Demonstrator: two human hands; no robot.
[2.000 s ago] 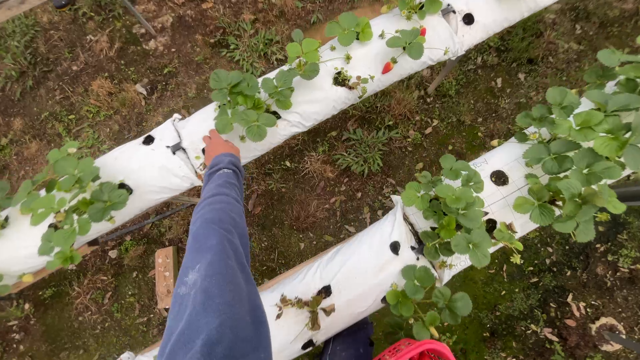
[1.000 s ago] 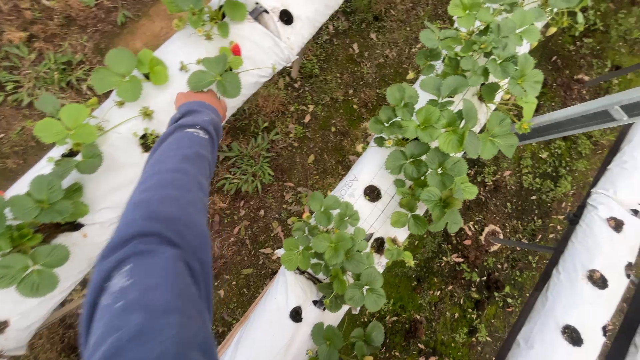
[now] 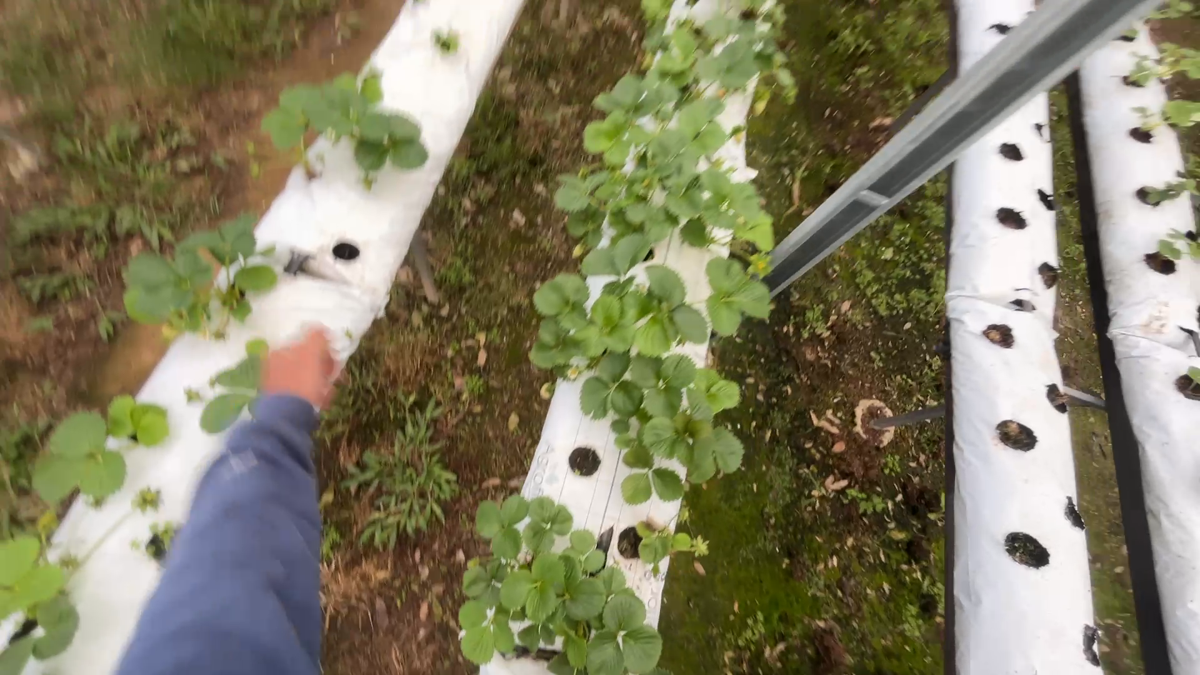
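My left hand (image 3: 302,366), in a blue sleeve, reaches over the white plastic-covered grow bag (image 3: 225,375) on the left. It is blurred and its fingertips are hidden, so whether it holds anything cannot be told. Strawberry leaves (image 3: 234,384) lie against its left side. Up and left of the hand grows a strawberry plant (image 3: 187,281), with another plant (image 3: 347,122) farther up the same bag. A planting hole (image 3: 346,250) and a dark strap (image 3: 298,263) are just beyond the hand. My right hand is out of view.
A middle row carries dense strawberry plants (image 3: 647,309). A metal post (image 3: 900,178) slants up between it and another white grow bag (image 3: 994,375) with several holes. Farther right runs one more white bag (image 3: 1144,328). Weeds (image 3: 403,478) grow on the soil between rows.
My left hand has moved up along the left row, past the leaves it was beside. The red strawberry near it a second ago no longer shows. The view has shifted strongly to the right.
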